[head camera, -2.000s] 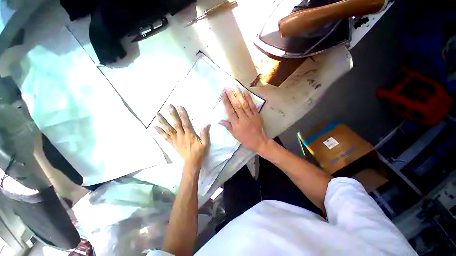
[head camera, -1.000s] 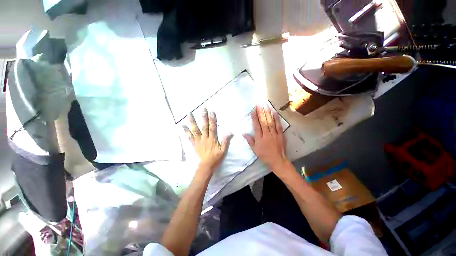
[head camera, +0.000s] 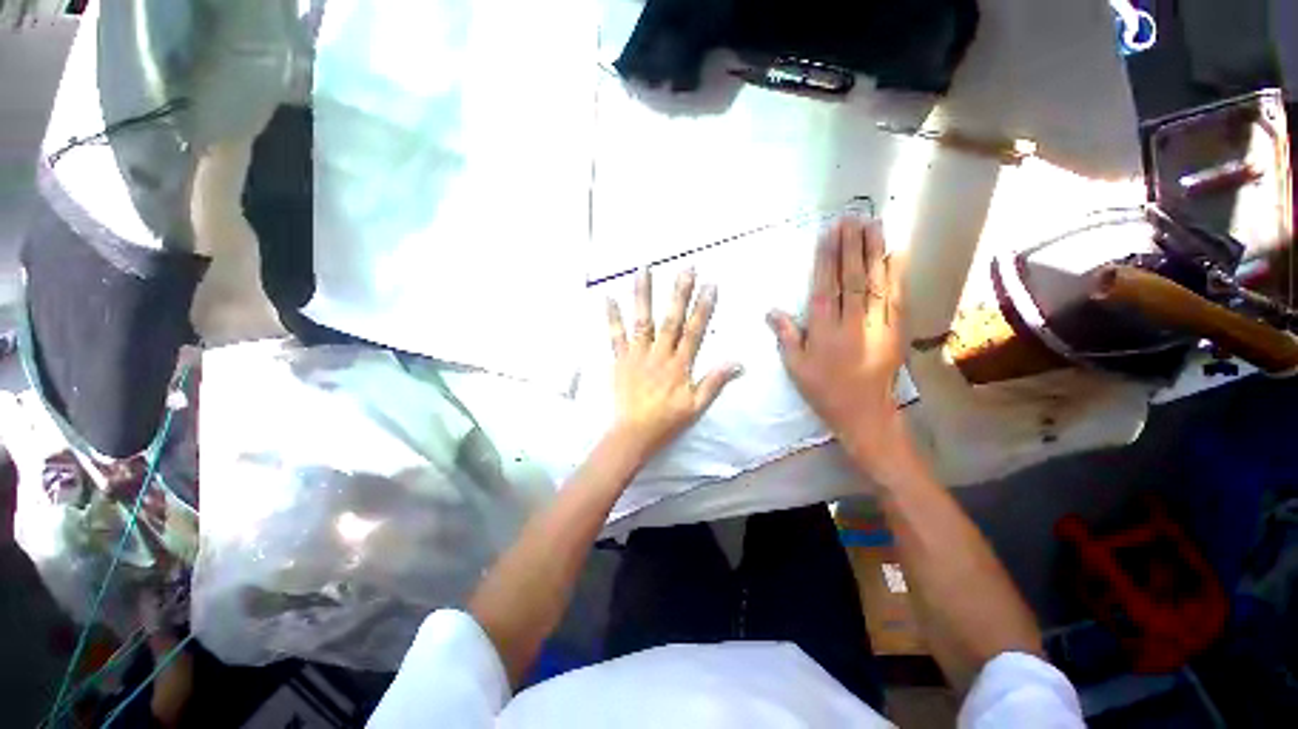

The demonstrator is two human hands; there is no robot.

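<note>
A thin white sheet [head camera: 740, 328] lies on the pale table, with dark lines showing along its back and front edges. My left hand [head camera: 662, 373] lies flat on its left part, fingers spread. My right hand [head camera: 850, 335] lies flat on its right part, fingers closer together, fingertips near the sheet's back corner. Neither hand grips anything. What lies under the sheet is mostly hidden. A larger white sheet [head camera: 449, 185] lies to the left, with black cloth [head camera: 281, 214] showing at its left edge.
The steam iron [head camera: 1089, 292] stands at the right beside a scorched brown block [head camera: 996, 349]. Black bundled cloth [head camera: 811, 36], a dark metal clip [head camera: 800, 76] and a thin stick-like tool [head camera: 968, 144] lie at the back. A clear plastic bag [head camera: 349, 499] hangs at the front left.
The view has turned, so the table's things sit further right and the iron nears the right edge. My right hand has moved toward the sheet's back corner. My left hand stays flat on the sheet.
</note>
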